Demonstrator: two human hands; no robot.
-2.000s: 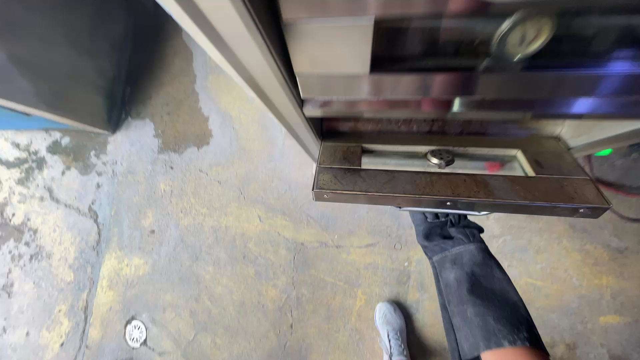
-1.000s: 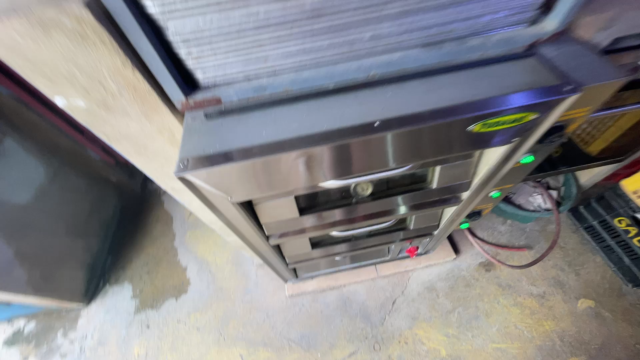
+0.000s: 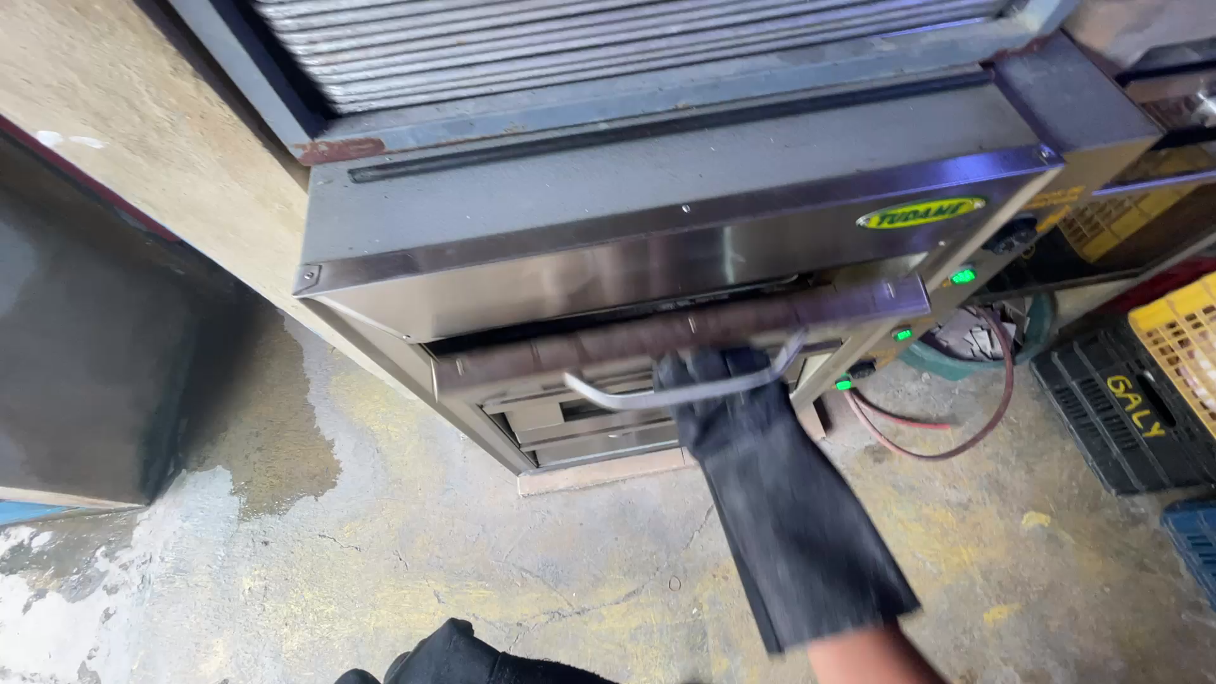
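A stainless steel deck oven (image 3: 570, 275) with stacked doors stands ahead. Its top door (image 3: 684, 328) is tilted outward, with a dark gap above it. My right hand (image 3: 722, 399), in a long black glove, has its fingers curled around the curved metal door handle (image 3: 617, 397). Low in the view is my left hand (image 3: 456, 655), also in a black glove, away from the oven; its fingers are partly cut off by the frame edge, and no held object shows. Lower doors (image 3: 608, 442) sit beneath the top one.
A rack of metal trays (image 3: 608, 57) rests above the oven. At right are a black crate (image 3: 1121, 408), a yellow crate (image 3: 1183, 323), a teal tub (image 3: 1031, 342) and a hose (image 3: 997, 418) on the floor. A dark cabinet (image 3: 85, 342) stands left.
The top oven door was closed one second ago and is now tilted outward, with my right hand on its handle. Two seconds ago a gloved hand was at a lower door's handle.
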